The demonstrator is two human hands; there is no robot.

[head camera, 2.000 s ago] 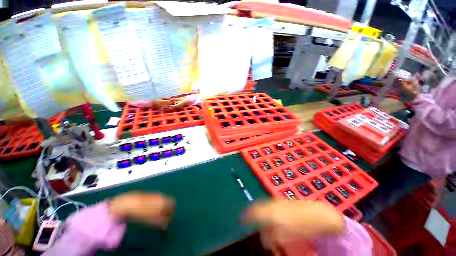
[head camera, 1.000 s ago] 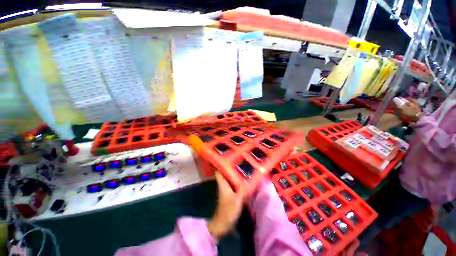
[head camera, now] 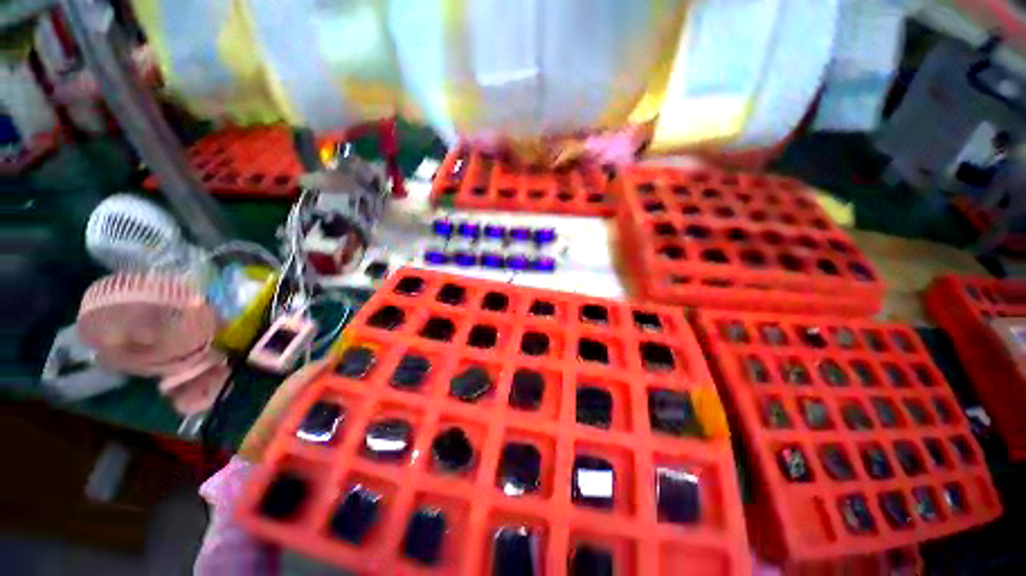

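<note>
A large orange-red compartment tray (head camera: 658, 450) fills the lower middle, tilted towards me, with dark square watch units in its pockets. My left hand (head camera: 279, 407) holds its left edge, the fingers partly hidden behind it. My right hand is not visible. A second compartment tray (head camera: 765, 422) with watch units lies to the right. Behind it stands a tray stack (head camera: 743, 295). The white test board (head camera: 591, 253) at the back bears two rows of blue-lit watches (head camera: 495, 233).
A pink fan (head camera: 146, 321), a white fan (head camera: 133, 231), a yellow bin (head camera: 250, 309) and a small cabled device (head camera: 281, 341) are at left. Another tray (head camera: 529, 186) is behind the board. More trays (head camera: 979, 338) are at far right. Paper sheets (head camera: 529, 68) hang above.
The tray lifted at the stack has moved left and nearer to me, in front of the board. The view has turned left, bringing the fans in. My right hand has gone out of sight.
</note>
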